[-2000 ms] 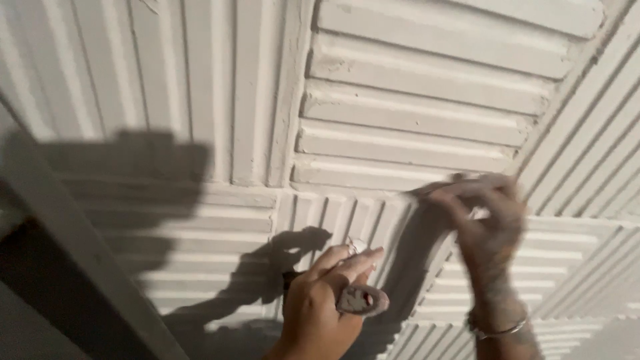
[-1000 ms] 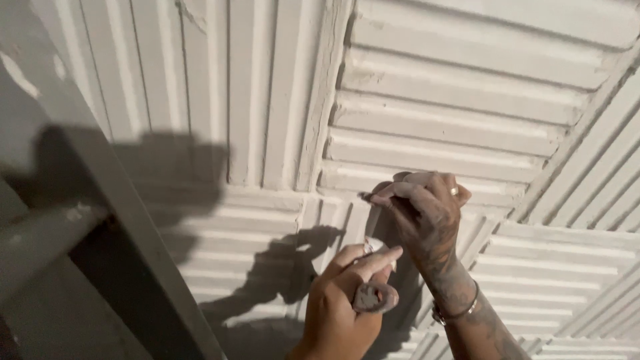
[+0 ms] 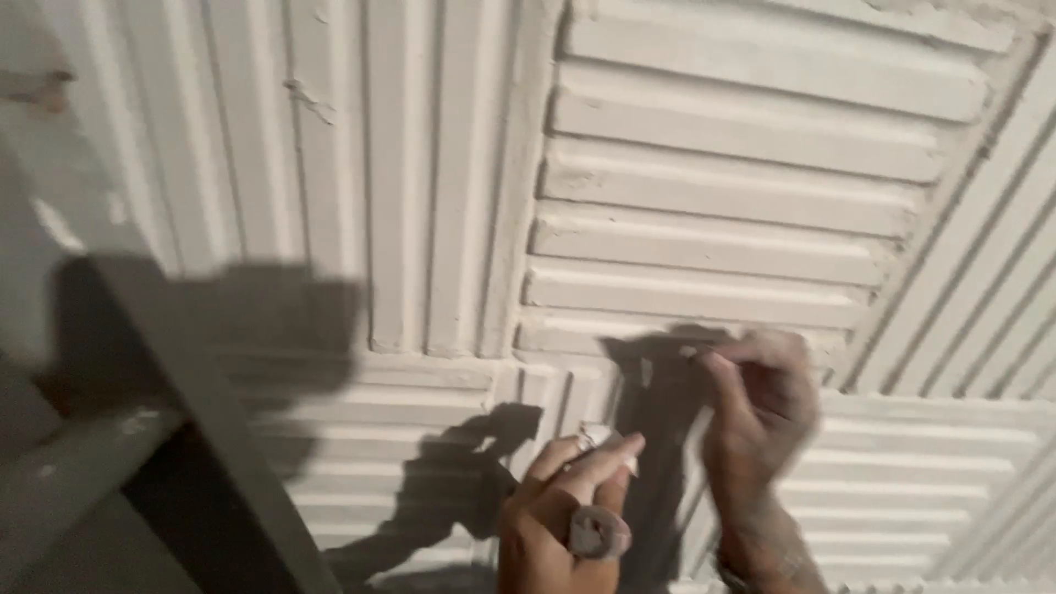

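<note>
My left hand (image 3: 569,511) is raised at the lower middle, its fingers closed around a lump of white putty-like material (image 3: 596,436). The thumb end shows grey-white smears. My right hand (image 3: 763,404), blurred, is close to the ribbed white panel (image 3: 726,198), thumb and forefinger pinched together near the panel's lower edge. A small pale bit seems to lie at those fingertips, too blurred to name. A bracelet circles the right wrist at the bottom of the view. Shadows of both hands fall on the panels.
More ribbed white panels, some with ribs set crosswise, surround the hands, with raised seams (image 3: 528,165) between them. At the left stands a dark, angled frame rail with a crossbar (image 3: 91,462), which looks like part of a ladder. A loose flake (image 3: 309,103) marks the upper left panel.
Since one second ago my right hand has moved right, away from my left hand. My left hand keeps its hold on the white material.
</note>
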